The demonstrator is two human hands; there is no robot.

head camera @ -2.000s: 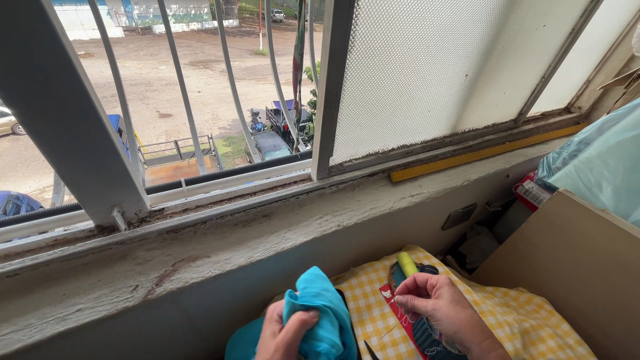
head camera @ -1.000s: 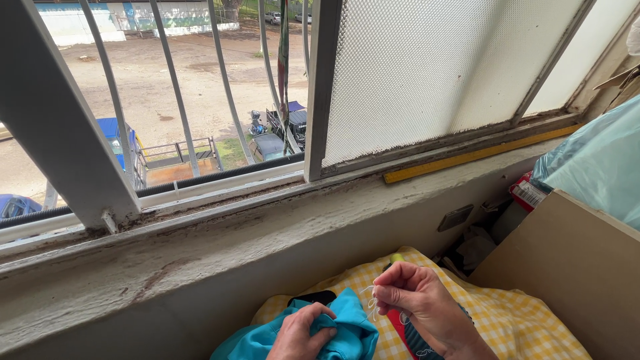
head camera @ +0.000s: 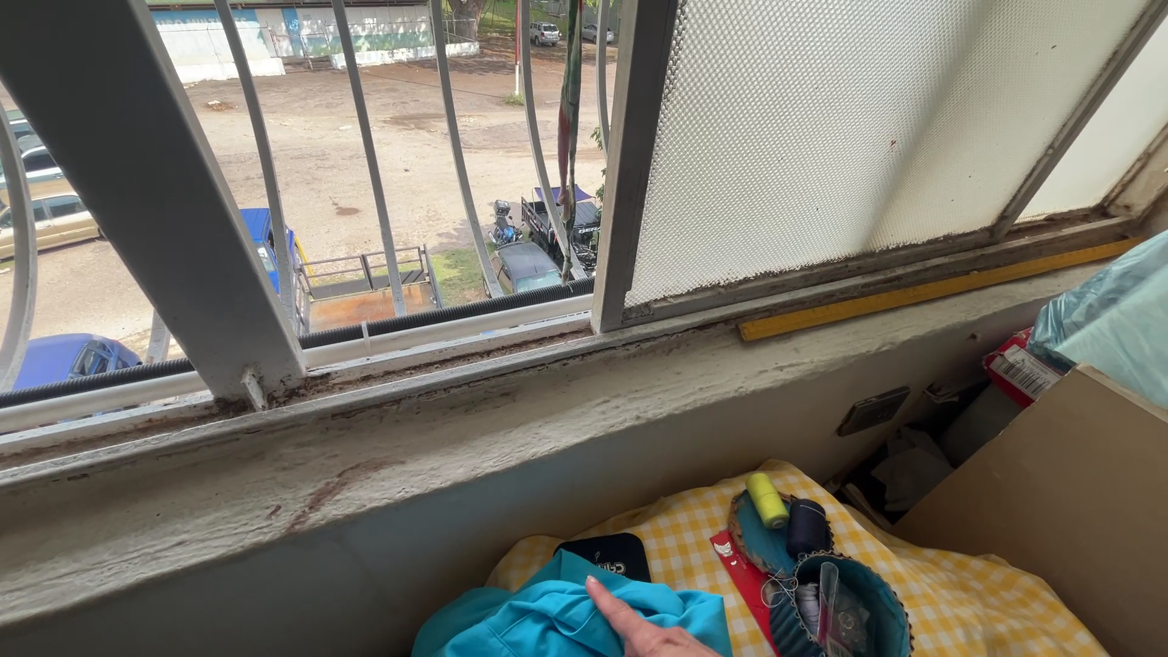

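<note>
My right hand [head camera: 646,631] shows only in part at the bottom edge, one finger stretched out on the bunched turquoise cloth [head camera: 547,607]; its other fingers are hidden. My left hand is not in view. A black item with writing [head camera: 610,553] lies behind the cloth. To the right, a red card [head camera: 741,584] lies by an open round sewing basket [head camera: 899,607] with small things inside. A yellow-green thread spool [head camera: 766,500] and a dark thread spool [head camera: 808,529] rest on its round lid [head camera: 759,540]. Thin pale thread [head camera: 776,591] curls between card and basket.
Yellow-and-white checked fabric [head camera: 976,584] lies under these things. A brown board [head camera: 1049,511] leans at the right, near a red box [head camera: 1017,370] and pale blue plastic [head camera: 1113,319]. Beyond the rough sill [head camera: 474,411], barred windows overlook parked vehicles; a yellow strip [head camera: 912,294] lies along the frame.
My right hand has moved left from over the sewing things to the turquoise cloth, uncovering the basket and spools. The white thread no longer shows in its fingers. My left hand has gone out of view.
</note>
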